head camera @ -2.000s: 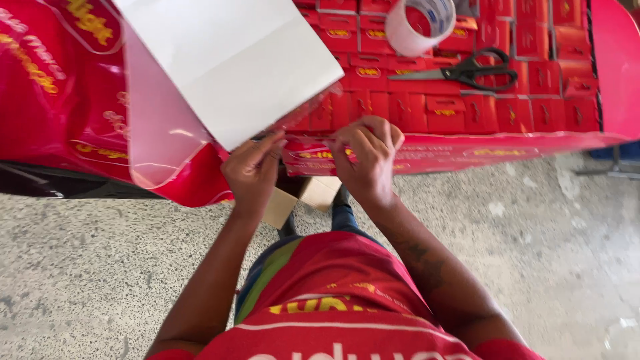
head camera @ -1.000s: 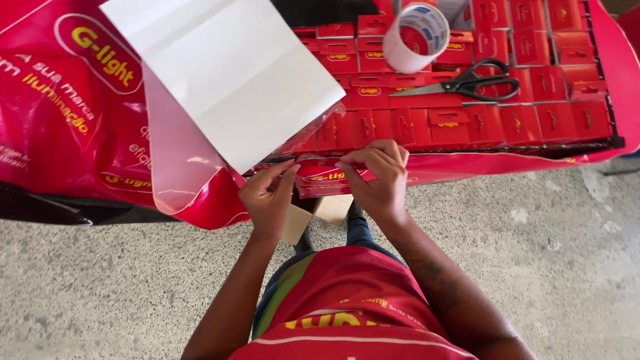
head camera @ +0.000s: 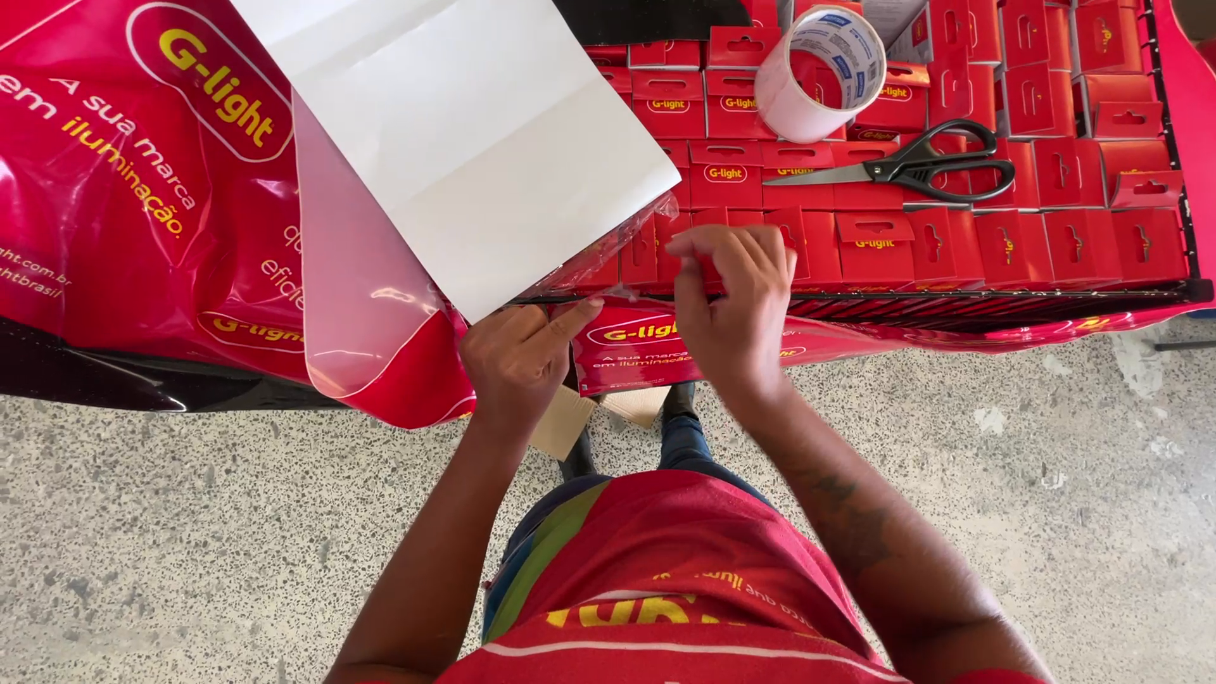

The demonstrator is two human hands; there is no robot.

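Observation:
My left hand rests at the edge of the red printed plastic sheet, its index finger stretched along the black rack rim beside clear film. Whether it pinches the sheet cannot be told. My right hand is raised over the same edge, fingers curled, thumb and index finger apart with nothing plain between them. A creased white paper sheet lies slantwise above my left hand. Black-handled scissors and a roll of clear tape sit on rows of small red cartons.
More red printed plastic spreads at the left, with black material under its edge. A black wire rim bounds the cartons at the right. Brown cardboard flaps show below the edge, near my feet on the speckled floor.
My right hand has lifted off the edge, where both hands were close together one second ago. My left hand remains at the edge, its index finger now extended.

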